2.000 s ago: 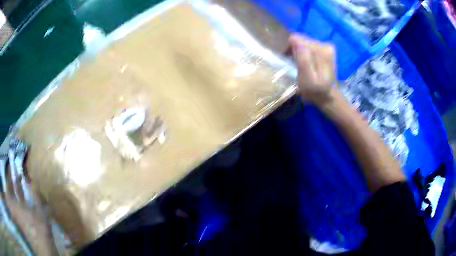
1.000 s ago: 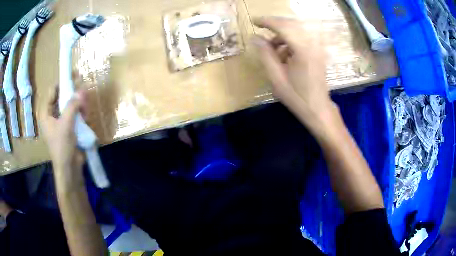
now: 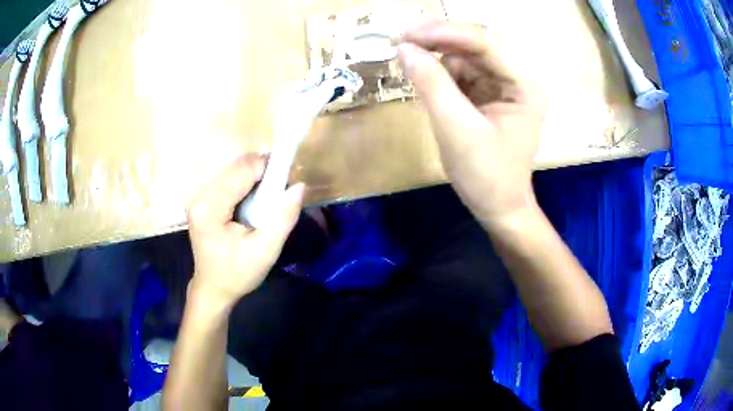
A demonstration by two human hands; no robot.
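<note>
My left hand (image 3: 241,229) is closed around the shaft of a white curved handle body (image 3: 281,148), held over the bench's front edge. Its dark-marked head points up and right, beside the fixture. The fixture (image 3: 374,48) is a white oval piece on a square, tape-covered base. My right hand (image 3: 482,112) is raised at the fixture's right side, thumb and forefinger close together near the white oval. Whether the fingertips pinch something small cannot be told.
Several assembled handles (image 3: 56,120) lie in a row at the left of the tan bench (image 3: 185,104). Another white handle body (image 3: 623,56) lies at the right, by a blue crate (image 3: 707,120). Grey-white plates (image 3: 683,249) fill the large blue bin below.
My left hand has moved right with the handle body, tilting its head toward the fixture. My right hand stays near the fixture, its fingertips now closer to the white oval.
</note>
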